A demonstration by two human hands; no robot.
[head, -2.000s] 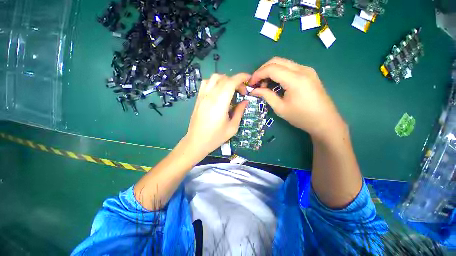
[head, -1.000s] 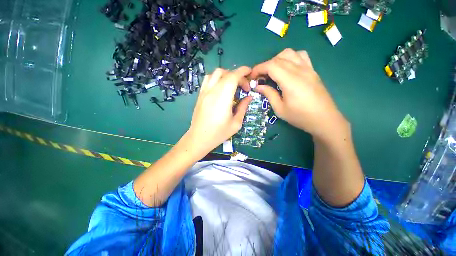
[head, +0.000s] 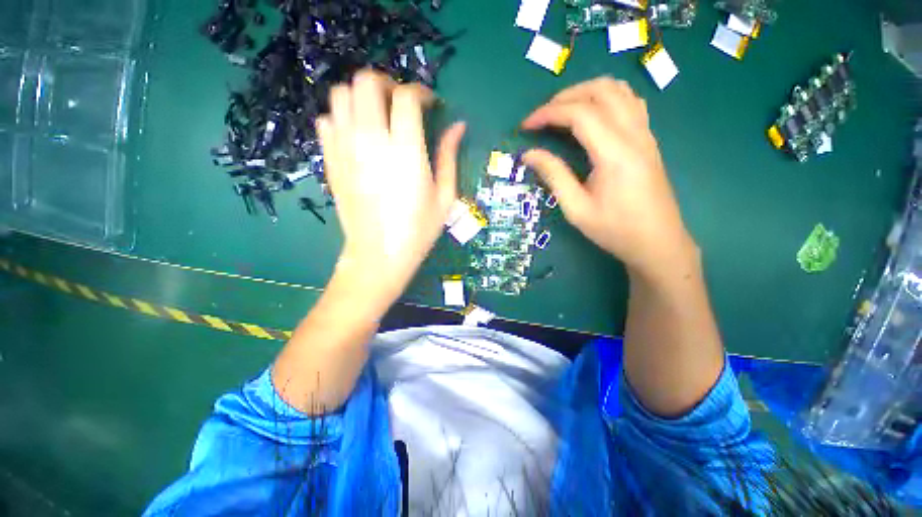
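Observation:
A green-and-silver circuit board cluster (head: 502, 237) lies on the green bench near its front edge. White pouch batteries with yellow ends (head: 466, 221) stick out at its left, top and bottom, and small white-outlined oval frames (head: 543, 239) at its right. My left hand (head: 389, 167) is over the lower right part of the loose pile of black flex parts (head: 293, 111), slightly blurred, fingers spread; whether its fingertips touch a part cannot be told. My right hand (head: 602, 167) is at the board's upper right, thumb and forefinger apart, with nothing visible between them.
Clear trays stand at the left (head: 66, 151) and right (head: 880, 343). More boards with batteries (head: 629, 22) lie at the far side. Another board cluster (head: 812, 108) and a bright green piece (head: 817, 248) lie at the right. Blue material (head: 778, 389) hangs below the bench edge.
My left hand has left the board and moved up and left to the black pile. My right thumb and forefinger have opened off the board's top. The board and its batteries are now more exposed.

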